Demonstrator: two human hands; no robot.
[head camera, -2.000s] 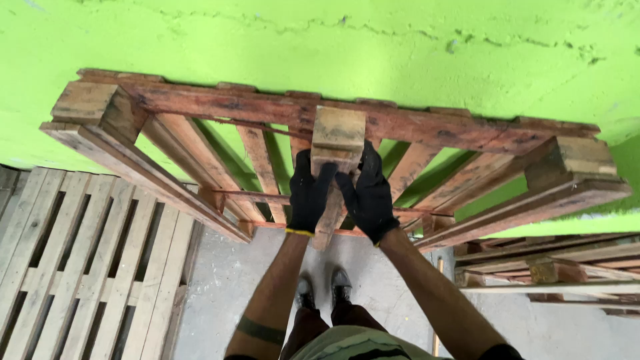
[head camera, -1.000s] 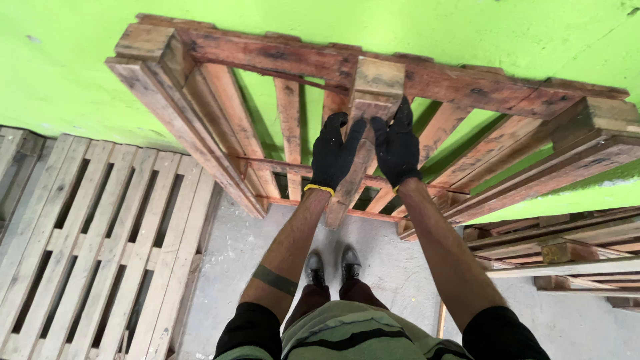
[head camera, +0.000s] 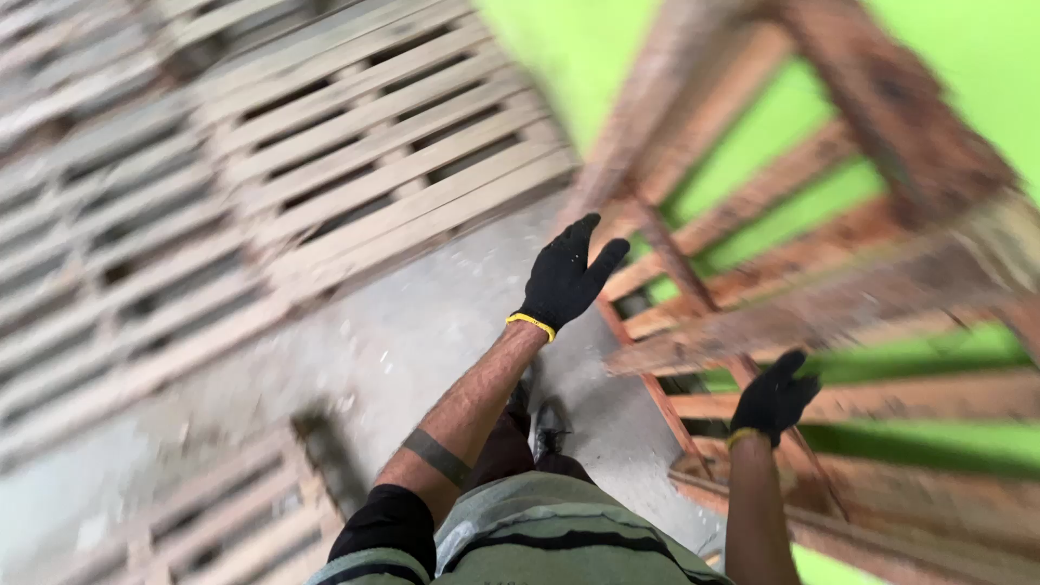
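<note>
A reddish-brown wooden pallet (head camera: 910, 106) stands on edge against the green wall, at the right of the view. My left hand (head camera: 573, 272), in a black knitted glove with a yellow cuff, is in the air left of the pallet's middle beam (head camera: 812, 301), fingers apart and nothing in it. My right hand (head camera: 774, 398), gloved the same way, is just below that beam, fingers spread, with nothing seen in it. Whether it touches the pallet cannot be told.
Pale wooden pallets (head camera: 366, 154) lie flat on the grey concrete floor (head camera: 406, 325) at the upper left. Another pallet (head camera: 236, 504) is at the lower left. The green wall (head camera: 552, 49) rises behind the standing pallet. Much of the picture is blurred by motion.
Both hands have come off the middle beam of the standing pallet and moved apart. The view has swung strongly to the left, bringing more flat pallets into sight.
</note>
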